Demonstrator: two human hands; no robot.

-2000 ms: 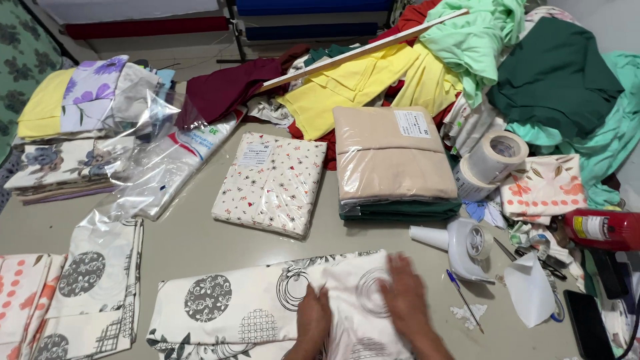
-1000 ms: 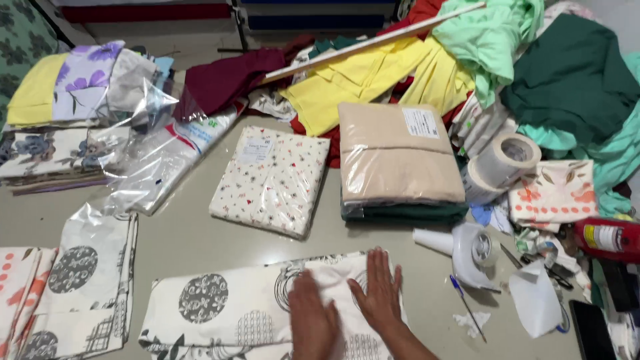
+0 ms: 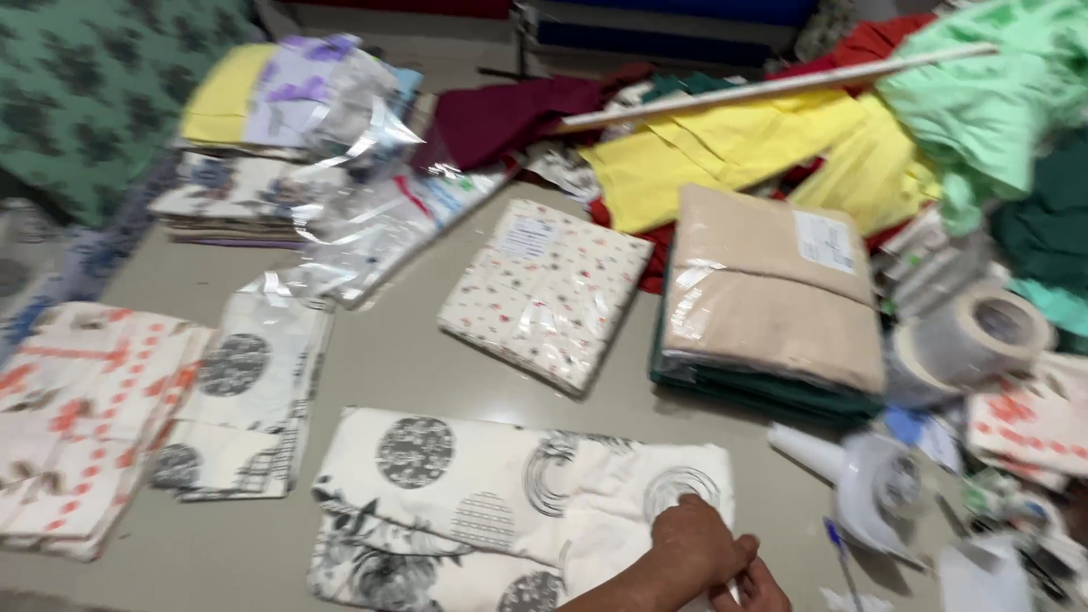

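Note:
A folded white cotton cloth (image 3: 510, 501) with black and grey circles and flowers lies flat at the front of the table. Over its right end is my left hand (image 3: 697, 540), fingers bent and touching the cloth. Just below and to the right, at the cloth's right edge, only part of my right hand (image 3: 756, 588) shows. The hands are close together, and whether they pinch the fabric is hidden. To the left lies a smaller folded piece of the same print (image 3: 238, 408), beside a folded coral-patterned cloth (image 3: 93, 416).
Behind are a plastic-wrapped floral fabric pack (image 3: 544, 293) and beige packs (image 3: 773, 297) on dark green ones. A tape dispenser (image 3: 875, 484), pen (image 3: 841, 552) and tape rolls (image 3: 977, 340) are at right. Loose fabric (image 3: 722, 144), a long strip (image 3: 782, 85) and stacked cloths (image 3: 246, 187) lie farther back.
My left hand has moved right across the cloth to its right end. My right hand has come down to the right edge, close beside the left. The view has shifted left.

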